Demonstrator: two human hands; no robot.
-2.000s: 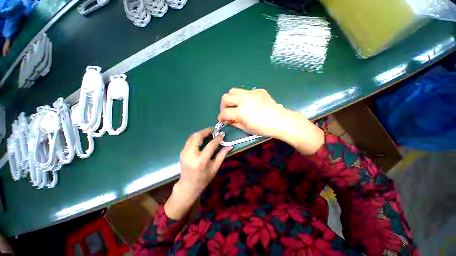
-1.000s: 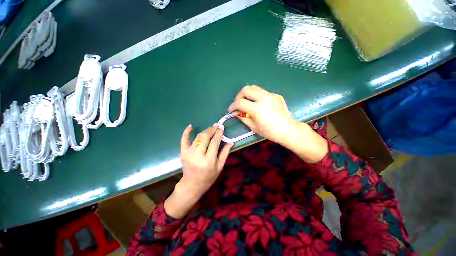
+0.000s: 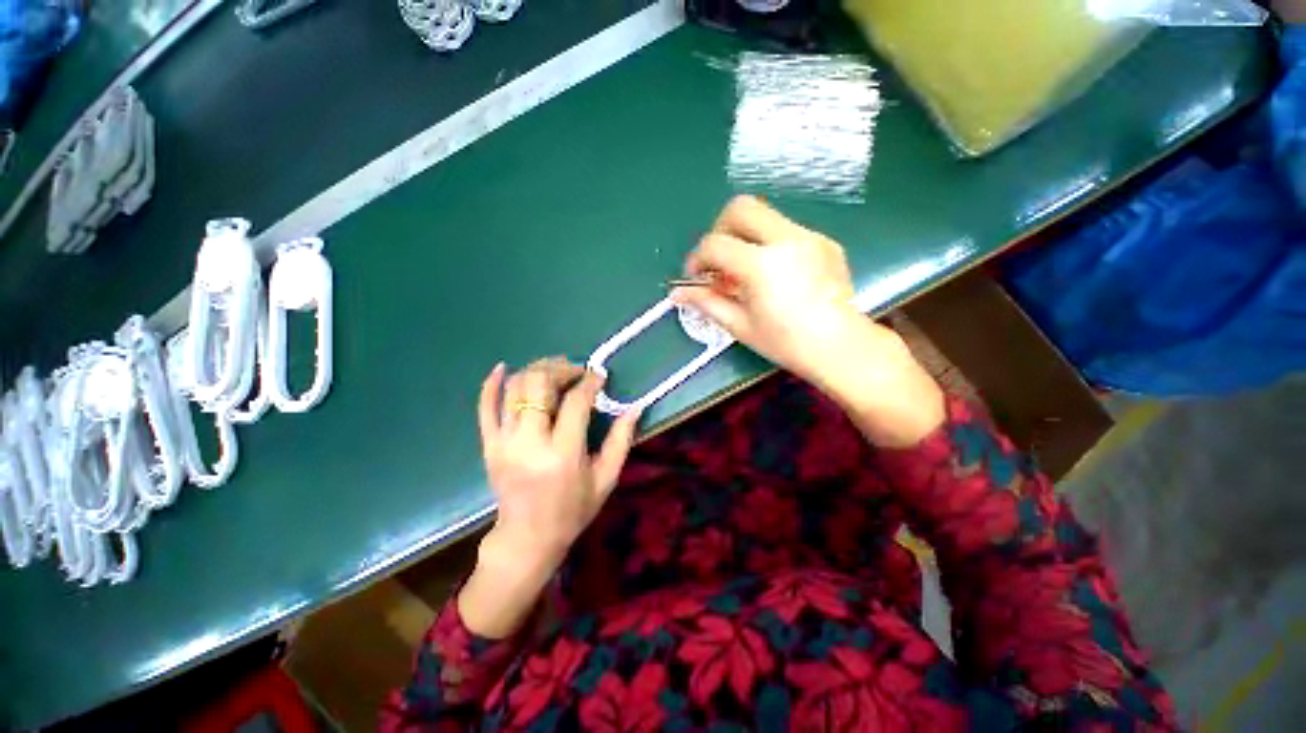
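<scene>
A white plastic frame (image 3: 652, 400), an oblong loop with a long open slot, lies near the front edge of the green bench. My left hand (image 3: 542, 444) grips its left end between thumb and fingers. My right hand (image 3: 774, 281) is at its upper right end, over the round disc (image 3: 700, 324), which is partly covered by the fingers. My right fist holds a small hand tool (image 3: 722, 282), mostly hidden, with a thin dark tip and an orange-red part showing.
Stacked white frames (image 3: 100, 430) lie at left. A strip pile (image 3: 804, 125) is beyond my right hand, near a black fan (image 3: 759, 17) and a yellow block (image 3: 988, 57) in clear film. Blue plastic (image 3: 1160, 294) hangs at right. Cardboard boxes (image 3: 344, 662) are below the bench.
My right hand has moved from the frame's left end to its right end, uncovering the slot and disc. My left hand still holds the left end. The view has shifted slightly.
</scene>
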